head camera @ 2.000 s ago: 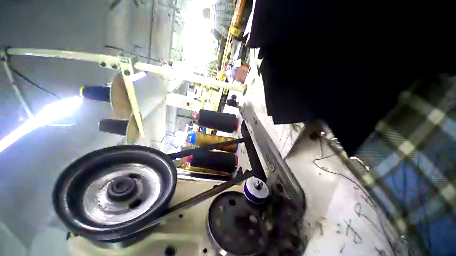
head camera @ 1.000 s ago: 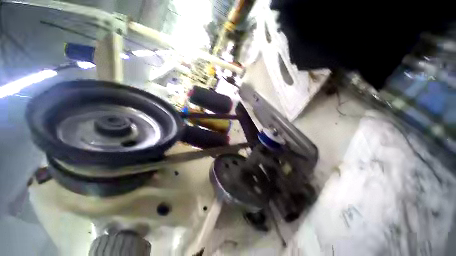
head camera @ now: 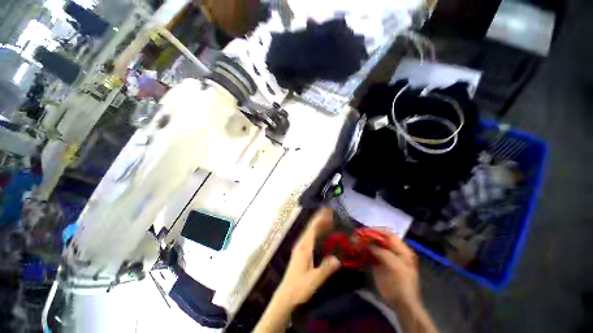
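Observation:
A blurred red object, apparently the red-handled scissors (head camera: 356, 247), is between my hands past the table's front edge. My right hand (head camera: 398, 273) is closed on its right side. My left hand (head camera: 305, 263) is at its left side with thumb and fingers apart; blur hides whether it grips. A dark curved piece (head camera: 197, 302) lies on the white table (head camera: 260, 227) near the needle end of the sewing machine (head camera: 156, 156). The needle itself is not clear.
A phone (head camera: 207, 229) lies on the table. Black cloth (head camera: 315, 52) lies beyond the handwheel (head camera: 232, 79). At right, white cord (head camera: 429, 140) loops over a black cloth pile (head camera: 390, 162), beside a blue plastic basket (head camera: 530, 195) holding scraps.
The view has swung from the handwheel end to the table front and basket. Both hands and the red object have come into view.

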